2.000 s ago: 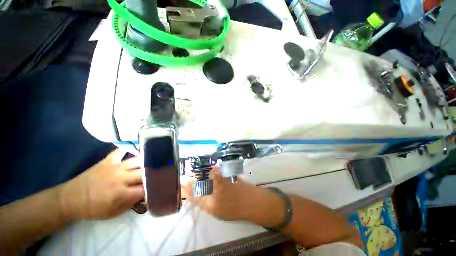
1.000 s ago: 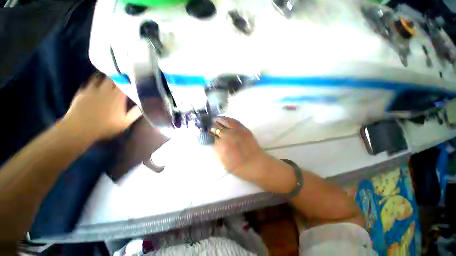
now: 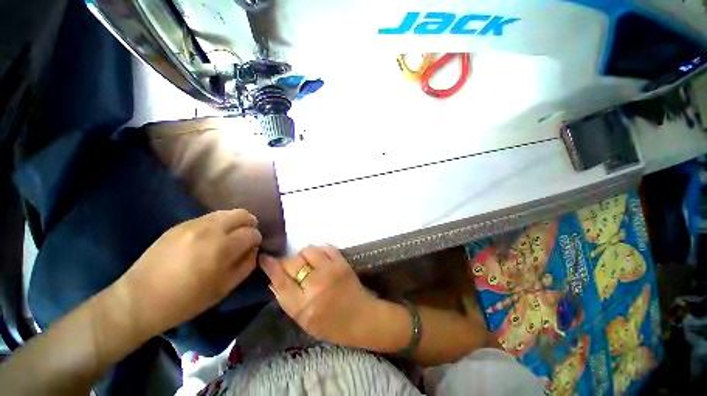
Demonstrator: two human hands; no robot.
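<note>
A brown facing piece [image 3: 225, 170] lies under the machine head at the needle area and runs down to the table's front edge. Navy cloth [image 3: 128, 224] lies left of it and hangs over the lap. My left hand [image 3: 198, 267] pinches the lower edge of the work, fingers closed. My right hand [image 3: 322, 298], with a ring and a wristband, pinches the same edge beside it; the fingertips almost touch. The tension knob [image 3: 277, 128] is above the brown piece. The needle is hidden.
The white "JACK" machine head [image 3: 450, 23] spans the top. Scissors [image 3: 447, 75] with red and yellow handles lie under its arm. A small dark block [image 3: 601, 141] lies at the right near the table's front edge [image 3: 465, 224]. A blue butterfly-patterned board [image 3: 558, 294] is below right.
The view has tilted down towards the lap. Both hands have moved from beside the needle area to the table's front edge and come together on the cloth edge. More brown piece shows.
</note>
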